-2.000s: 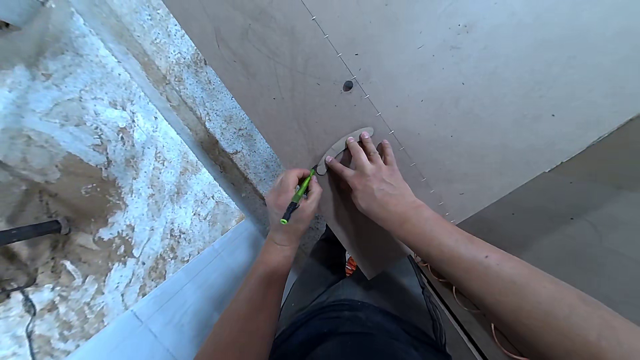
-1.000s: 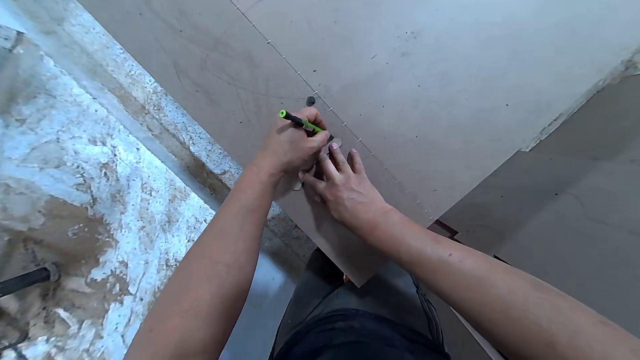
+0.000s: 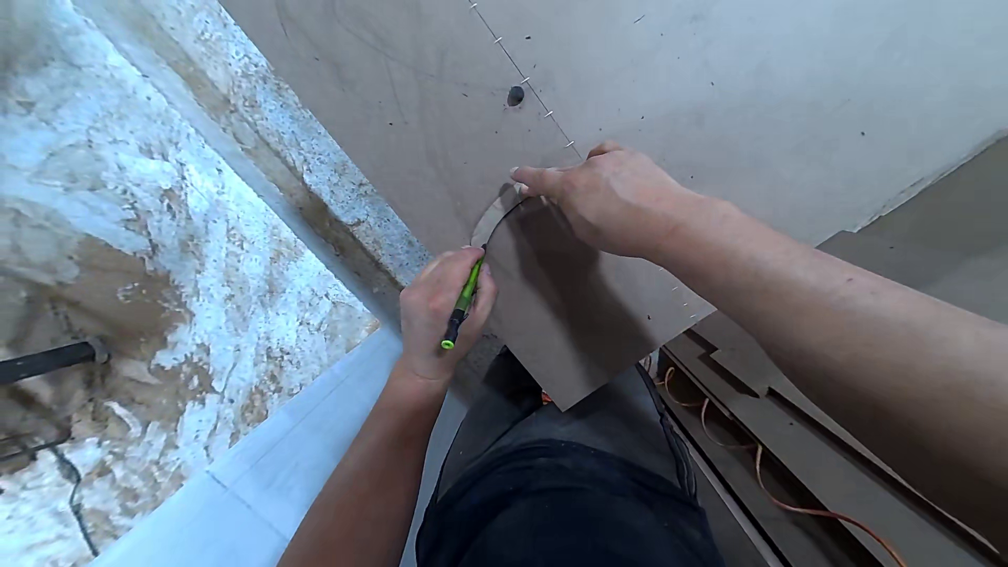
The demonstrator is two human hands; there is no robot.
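My left hand [image 3: 449,307] holds a green and black marking pencil [image 3: 466,298], its tip down against a thin curved strip [image 3: 494,220] lying on a grey-brown panel [image 3: 409,118]. The strip arcs up to my right hand [image 3: 610,193], whose fingertips press on its upper end. A dark shadow falls over the panel below my right hand. Above the hands, the panel has a small dark round hole [image 3: 516,96] beside a seam set with small pale spacers [image 3: 526,81]. The panel's near corner reaches over my legs.
Bare, rough floor streaked with white [image 3: 228,315] lies at the left, with a dark pipe [image 3: 47,362] and a pale tiled strip [image 3: 236,480]. At the lower right are cut panel pieces [image 3: 835,441] and an orange cord [image 3: 811,512].
My left hand has moved from close beside my right hand down to the lower end of the curved strip, with the pencil still in it. My right hand now presses the strip's upper end.
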